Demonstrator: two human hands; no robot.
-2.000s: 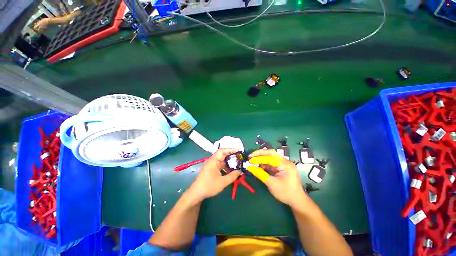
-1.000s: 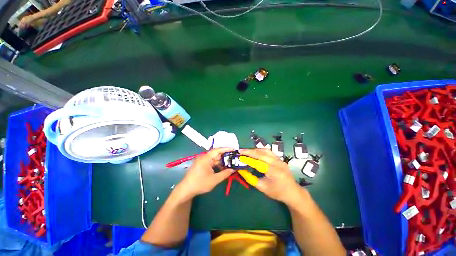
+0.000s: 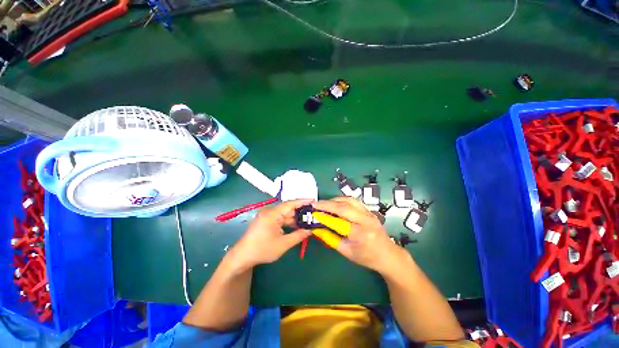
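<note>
My left hand holds a small black module with a white patch, low over the green bench. My right hand holds a yellow-handled tool; its tip meets the module, and the exact contact is hidden by the fingers. A red clamp shows partly under my hands. A crumpled white cloth lies just behind them. A thin red stick-like thing lies to the left. Several small white-and-black parts lie to the right of my right hand.
A light-blue fan stands left, with metallic-topped bottles and a white strip beside it. Blue bins of red clamps stand right and left. Black-and-gold modules lie further back. A cable crosses the far bench.
The view has shifted, so the bench things sit further left and higher in the picture. Both hands stay together on the module and tool, with the module turned slightly and less of the red clamp showing.
</note>
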